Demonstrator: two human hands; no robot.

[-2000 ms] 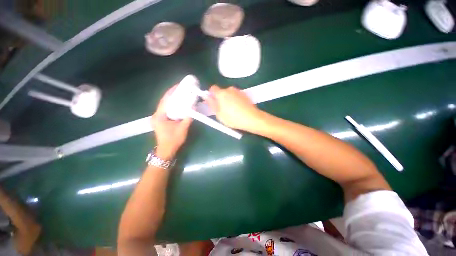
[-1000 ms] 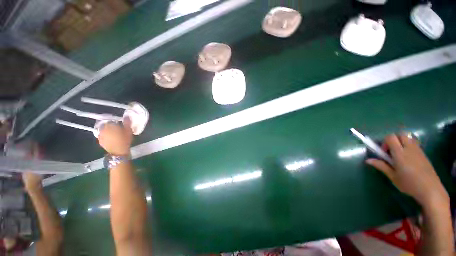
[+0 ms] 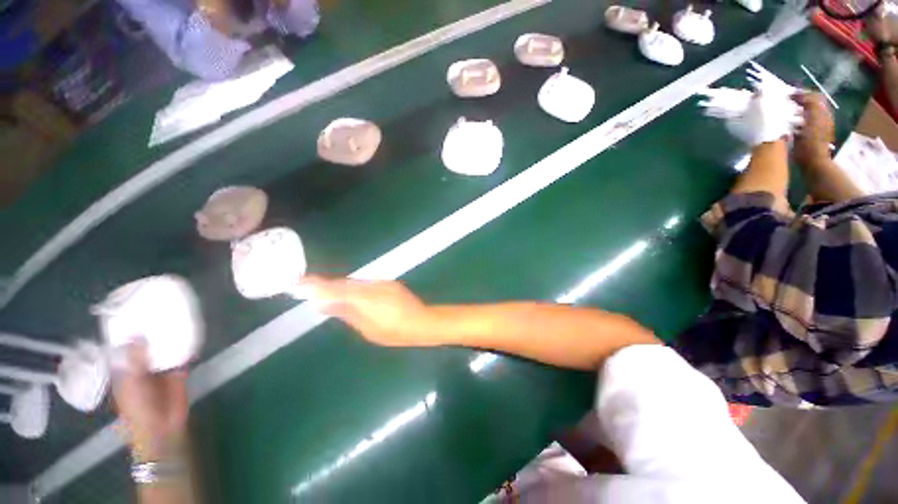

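Observation:
My left hand [image 3: 150, 399], with a metal watch, is at the lower left and blurred. It grips the lower edge of a blurred white housing [image 3: 156, 320] over the dark green belt. My right hand [image 3: 369, 307] reaches across the pale rail. Its fingertips touch the lower right corner of another white housing [image 3: 268, 263] on the belt; whether they grip it is unclear. Finished units with long white sticks lie at the far left, one with its housing [image 3: 83, 376] beside my left hand. No loose stick shows by my hands.
Several beige and white housings [image 3: 473, 148] lie along the belt [image 3: 394, 187]. The conveyor side rail [image 3: 463, 221] crosses diagonally. A neighbouring worker's white-gloved hand [image 3: 763, 113] is at the upper right, with a plaid sleeve. Another person's sleeves and white sheets [image 3: 222, 94] are beyond the far rail.
The view has turned right. My left hand has left the finished units and now has a white housing. My right hand has moved from the loose stick on the worktop to a housing on the belt.

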